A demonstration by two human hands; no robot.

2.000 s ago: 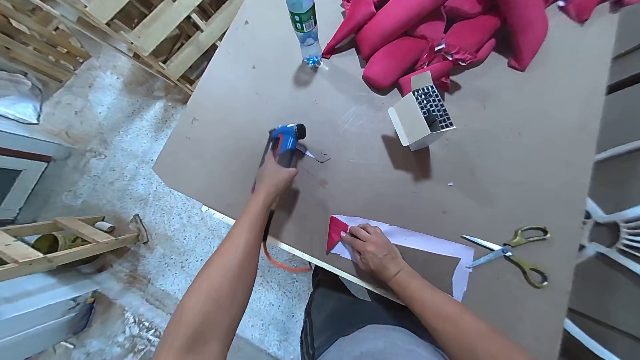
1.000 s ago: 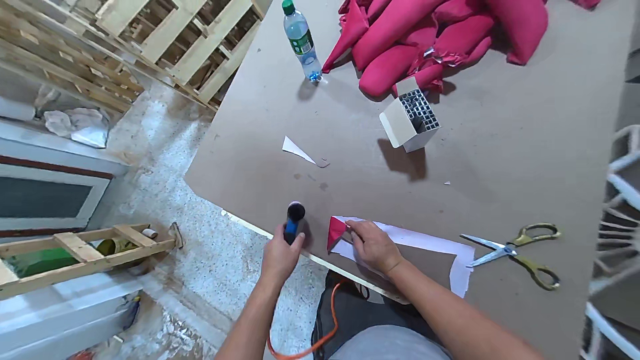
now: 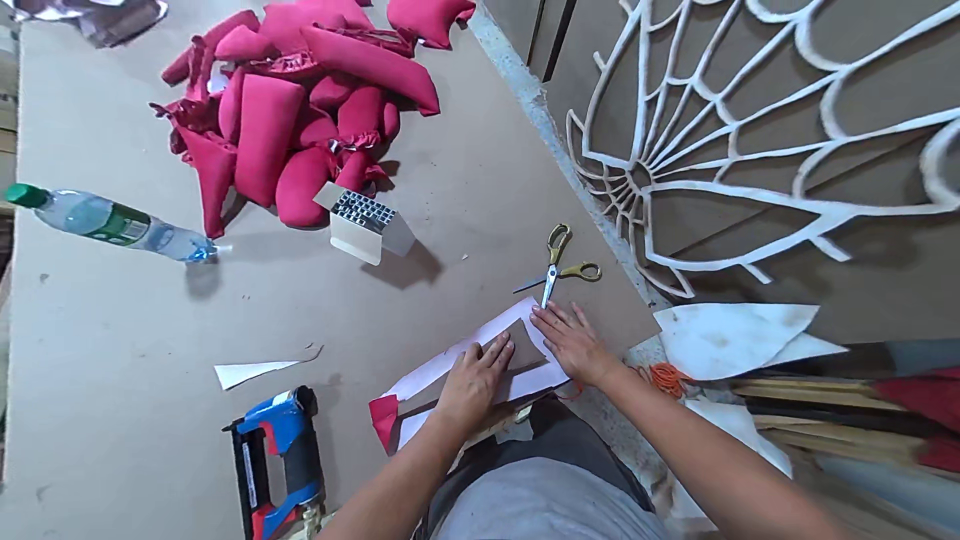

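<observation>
A brown board piece with a pale lilac fabric border [image 3: 431, 374] lies at the table's near edge, red fabric [image 3: 384, 421] folded over its left end. My left hand [image 3: 474, 377] rests on the board's brown middle, fingers extended. Flat at its right end, my right hand [image 3: 570, 339] has spread fingers on the pale fabric, just below the scissors [image 3: 553, 271] with yellowish handles. A blue and black pneumatic stapler [image 3: 283, 457] lies on the table to the left, touched by neither hand.
Red stuffed fabric pieces [image 3: 270, 135] are heaped at the far side. Near them stand an opened box of staples [image 3: 367, 225] and a plastic bottle [image 3: 112, 225]. A pale scrap [image 3: 251, 372] lies left. Beyond the table's right edge is a white web-shaped frame [image 3: 720, 157].
The stapler, held in my left hand before, now lies on the table. My left hand has moved onto the board, and my right hand is at its right end. The view has turned strongly rightward.
</observation>
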